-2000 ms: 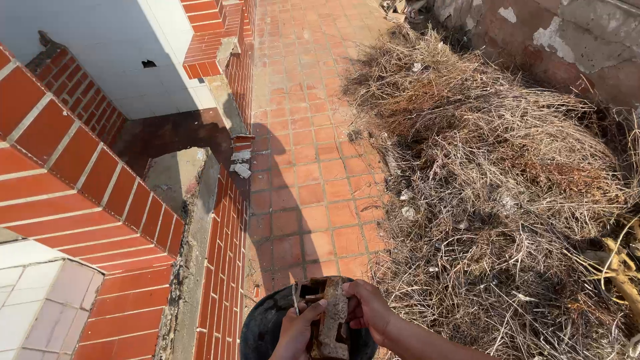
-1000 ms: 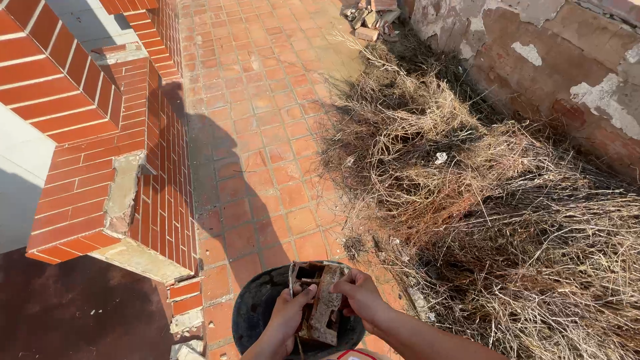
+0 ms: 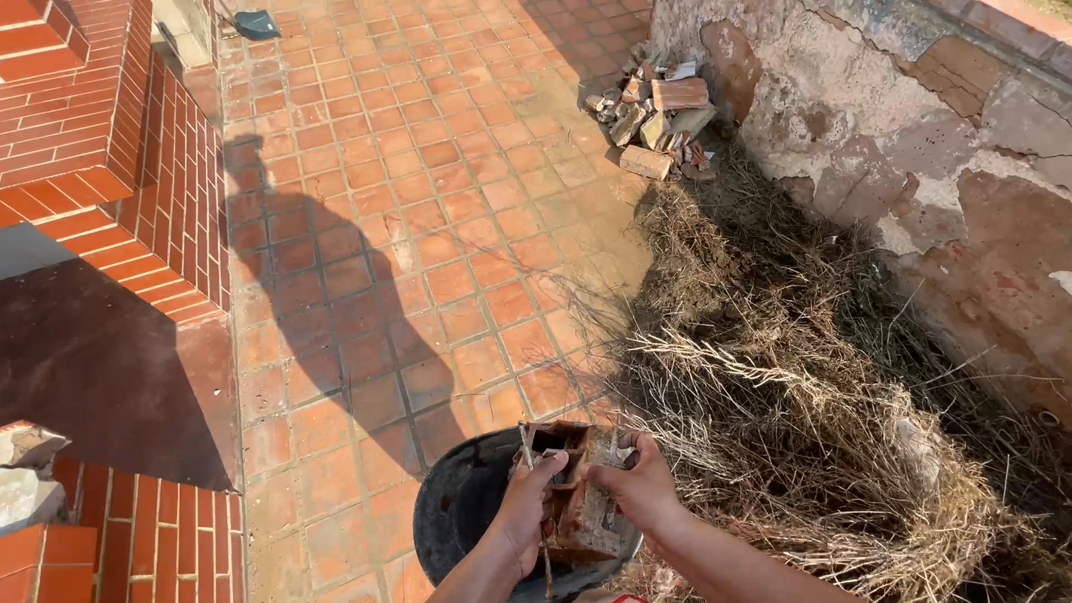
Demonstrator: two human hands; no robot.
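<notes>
Both of my hands grip a broken piece of hollow brick [image 3: 586, 511] with mortar stuck on it, low in the middle of the view. My left hand [image 3: 528, 502] has its left side, and a thin stick [image 3: 548, 559] runs down beside that hand. On the right side, the thumb and fingers of my right hand [image 3: 638, 486] close on the brick's edge. Under the hands is a black bucket [image 3: 456, 502]; the brick and my arms hide much of its inside.
Dry brush [image 3: 779, 402] is heaped along a peeling wall [image 3: 904, 151] on the right. Farther off lies a rubble pile [image 3: 653, 117]. Red brick structures [image 3: 167, 193] border the tiled floor [image 3: 469, 276] on the left, with a dark shovel blade [image 3: 256, 25] at upper left.
The view has moved forward along the tiled path, bringing the rubble pile fully into view. Both hands keep the brick piece over the bucket throughout.
</notes>
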